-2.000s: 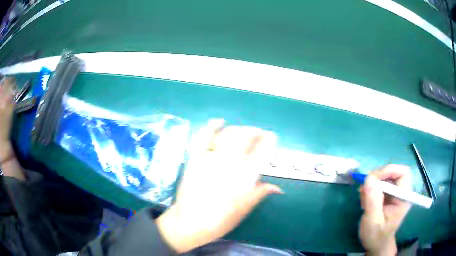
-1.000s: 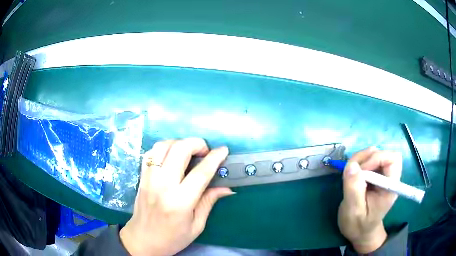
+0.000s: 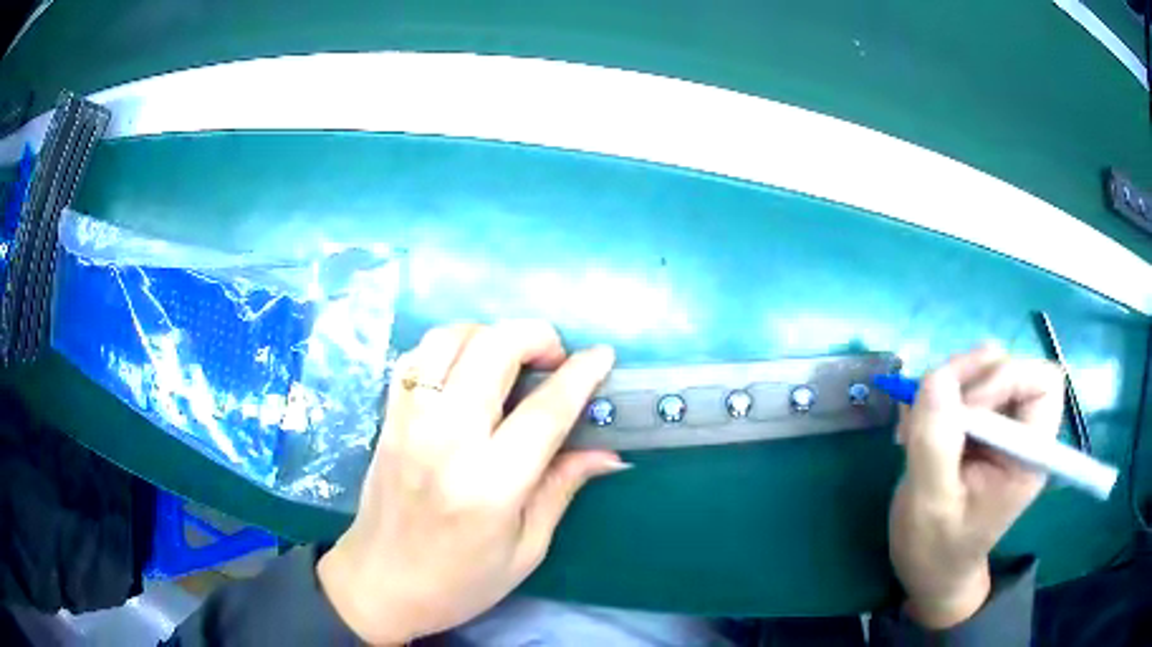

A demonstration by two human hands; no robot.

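A flat grey housing strip (image 3: 708,423) lies on the green bench with several round shiny spots in a row. My left hand (image 3: 461,474) rests on the strip's left end and covers it; fingers and thumb press along its two edges. A ring shows on one finger. My right hand (image 3: 973,480) holds a white marker pen (image 3: 1042,455) like a pen. Its blue tip is at the strip's right end, beside the rightmost round spot. I cannot tell if the tip touches the strip.
A clear plastic bag (image 3: 190,367) with blue dotted material lies at left. Dark stacked strips (image 3: 48,228) stand at the far left. A thin dark tool (image 3: 1064,379) lies at right. Another strip (image 3: 1131,199) is at the right edge. A white stripe (image 3: 569,108) crosses the green bench.
The view was brighter and blurred at first. The pen's tip has stayed near the strip's right end, now slightly up and right of the last spot. My left hand still holds the strip.
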